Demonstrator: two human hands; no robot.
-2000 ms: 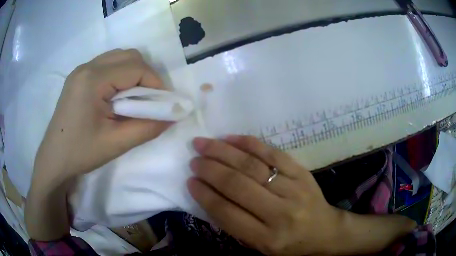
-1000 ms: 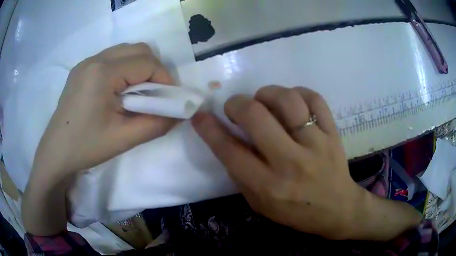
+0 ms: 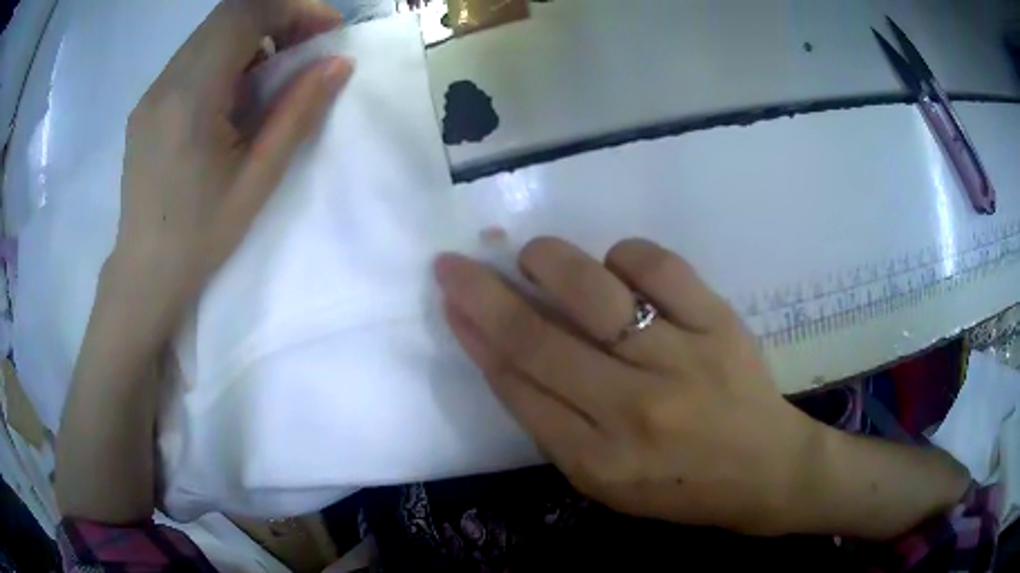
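A white fabric piece [image 3: 336,291] lies on the white table and hangs over its front edge. Its upper end reaches the small metal parts of the presser foot [image 3: 431,17] at the top. My left hand [image 3: 213,134] is at the upper left with the fabric pinched between thumb and fingers near the machine. My right hand [image 3: 638,381] lies at the fabric's right edge, fingers bent, fingertips on or beside the cloth. Whether it grips anything is hidden under the fingers.
Thread snips [image 3: 951,146] with pink-purple handles lie at the upper right, blades apart. A copper-coloured block [image 3: 487,13] is beside the foot. A printed measuring scale [image 3: 861,302] runs along the front edge. White cloth [image 3: 984,414] and clutter are below at right.
My left hand has moved up toward the machine, and the rolled fold it held is now laid out flatter. My right hand stays at the fabric's right edge. The foot and copper block have come into view.
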